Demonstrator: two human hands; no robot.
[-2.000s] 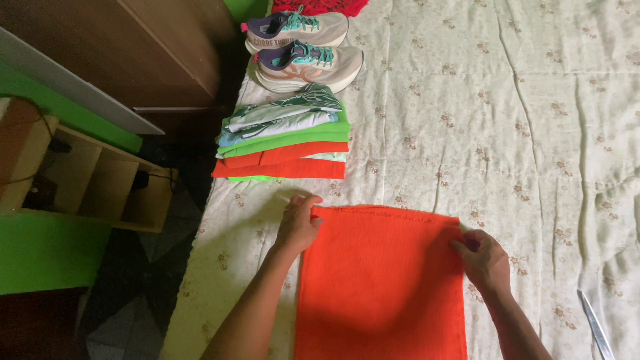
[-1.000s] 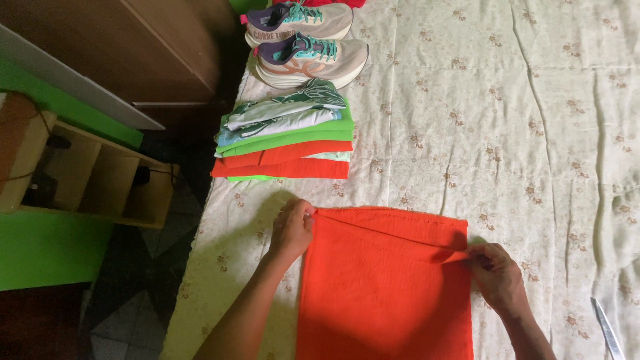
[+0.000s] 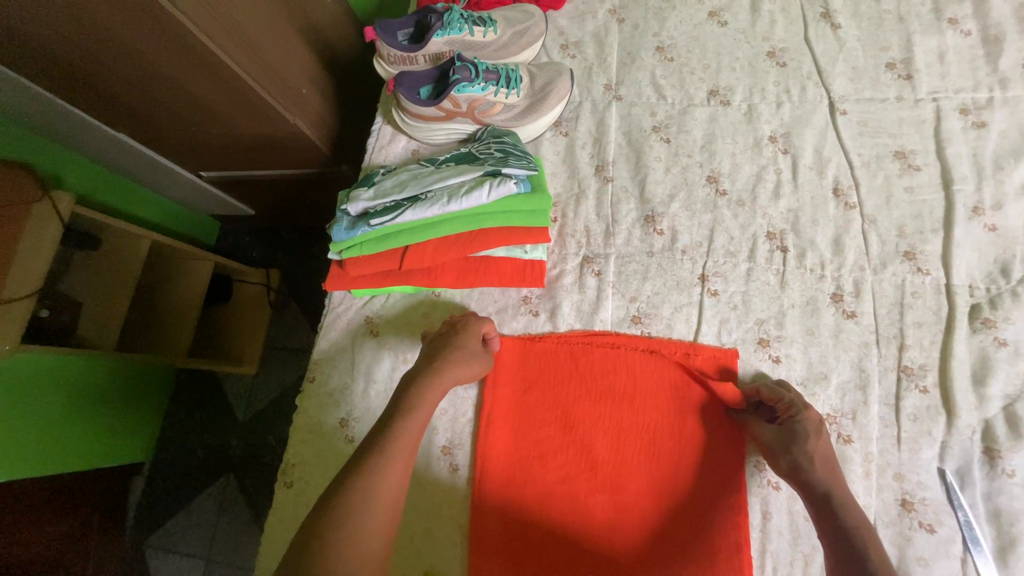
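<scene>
A folded orange-red cloth (image 3: 612,456) lies flat on the floral bedspread (image 3: 720,200), its lower end cut off by the frame's edge. My left hand (image 3: 462,350) grips its upper left corner between thumb and fingers. At the right side, a little below the upper right corner, my right hand (image 3: 782,424) pinches the edge of a top layer, which is pulled into a small fold there. Beyond my left hand lies a stack of folded fabrics (image 3: 444,220) in orange-red, green and a white-and-green leaf print.
A pair of running shoes, one nearer (image 3: 484,96) and one farther (image 3: 464,34), stands past the stack. Red fabric (image 3: 552,4) shows at the top edge. A pointed metal blade (image 3: 966,520) lies at lower right. Left of the bed is a wooden shelf unit (image 3: 164,288) with cables.
My right hand has moved down from the cloth's upper right corner area, drawing a layer's edge with it. Between one second ago and now, the long slanting fold has shrunk toward the right side.
</scene>
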